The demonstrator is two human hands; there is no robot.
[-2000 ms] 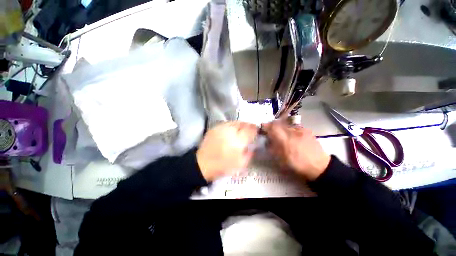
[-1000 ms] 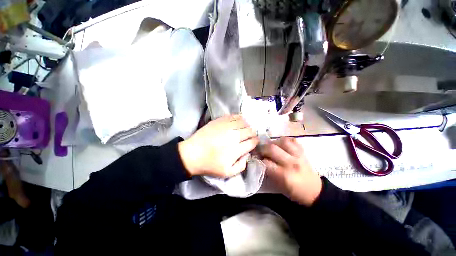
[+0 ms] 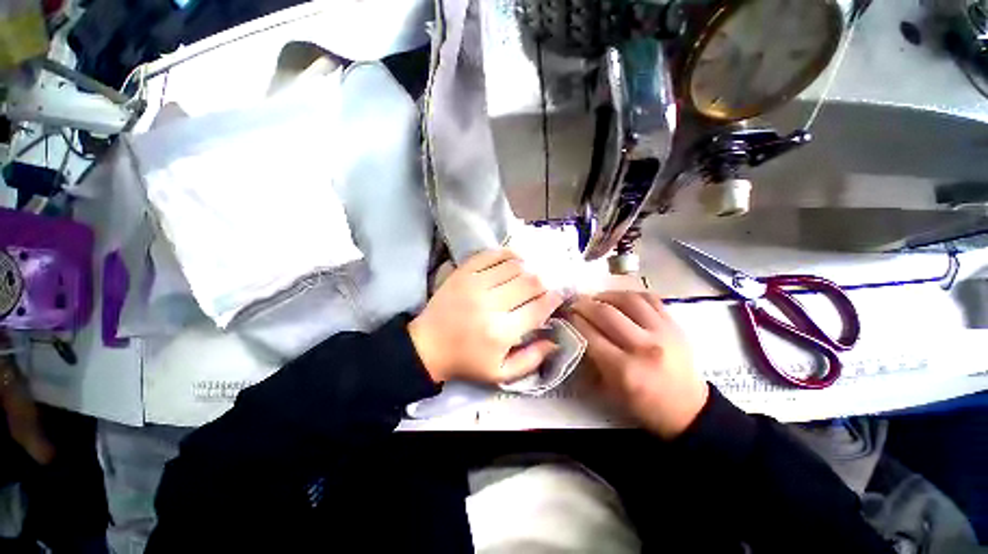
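Observation:
A light grey fabric piece (image 3: 464,141) runs from the back down to the presser foot area, and its near end curls up between my hands. My left hand (image 3: 485,320) lies on it left of the needle area, with fingers bent over the fabric. My right hand (image 3: 639,357) pinches the fabric edge just in front of the presser foot, its fingertips close to my left fingertips. The needle (image 3: 590,243) area is glaring white, so the stitch point cannot be made out.
Red-handled scissors (image 3: 796,314) lie right of my right hand. A whitish folded stack (image 3: 255,233) lies on grey fabric at the left. A purple device (image 3: 46,271) is at the far left. The machine head (image 3: 867,173) and a gold-rimmed disc (image 3: 764,56) are at the back right. Another person's hand (image 3: 24,422) shows far left.
Both hands first came back from the needle area with a curled fabric end showing between them. Since then that end has drawn in smaller, and my hands sit closer together.

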